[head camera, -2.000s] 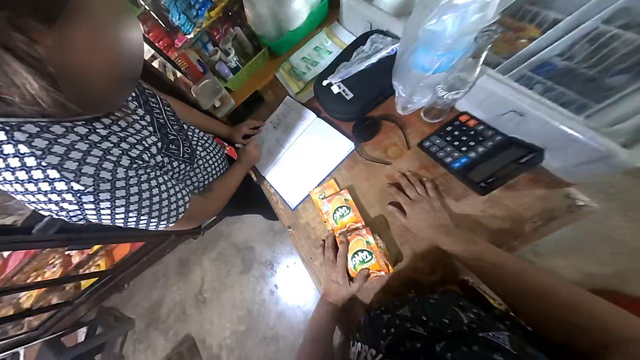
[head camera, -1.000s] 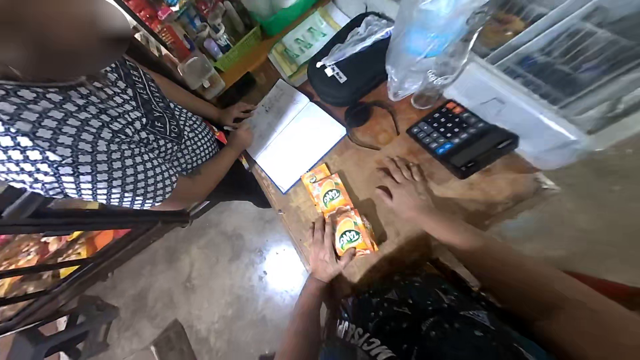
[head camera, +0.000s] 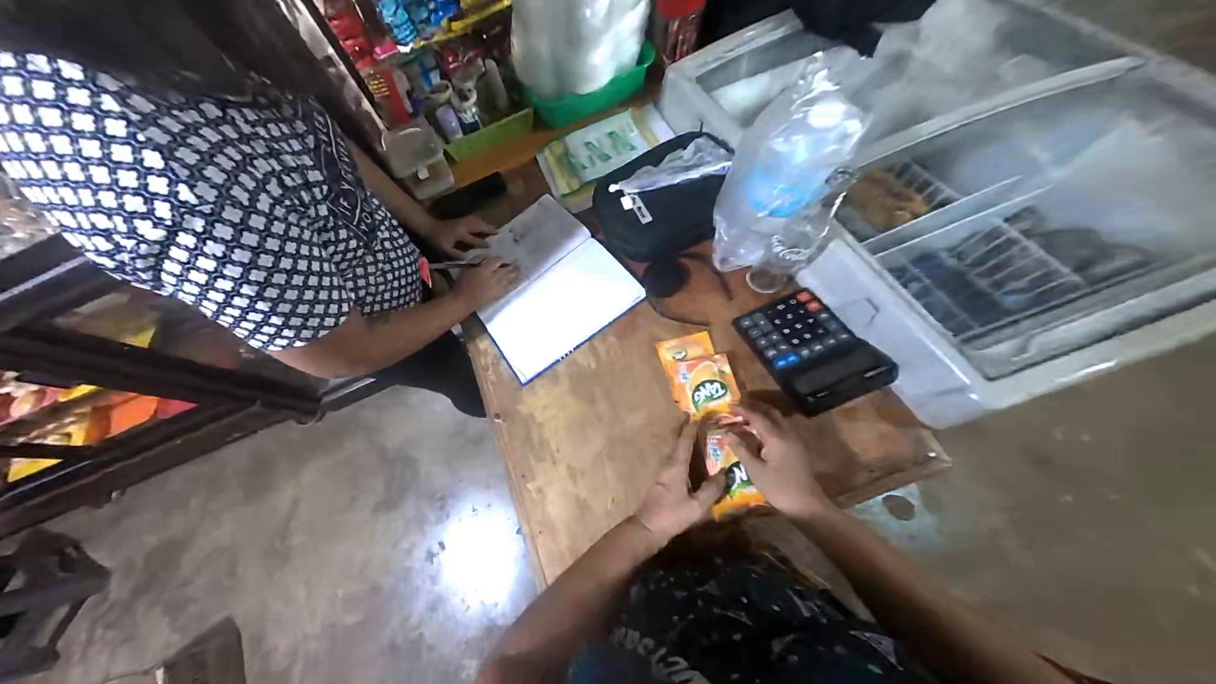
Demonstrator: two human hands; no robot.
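Observation:
Several orange Tang drink sachets (head camera: pixel 705 385) lie in an overlapping row on the wooden table (head camera: pixel 579 437). My left hand (head camera: pixel 676 489) rests against the left side of the nearest sachet, its thumb reaching over that packet's lower part. On the opposite side, my right hand (head camera: pixel 774 461) has its fingers over the upper part of the same sachet. Both hands touch the packets; whether either one grips cannot be told. A black calculator (head camera: pixel 815 351) lies just beyond my right hand. Fingers cover part of the row's middle.
Across the table a person (head camera: pixel 380 256) leans over an open notebook (head camera: pixel 570 304), holding a pen. Sunglasses (head camera: pixel 667 277), a black case (head camera: pixel 655 195) and a clear plastic bag with a bottle (head camera: pixel 788 180) stand toward the back. A glass-topped freezer (head camera: pixel 959 375) borders the right side.
My right hand has moved from the bare tabletop beside the calculator onto the sachets. The sachets and my left hand have shifted rightward, away from the table's left edge.

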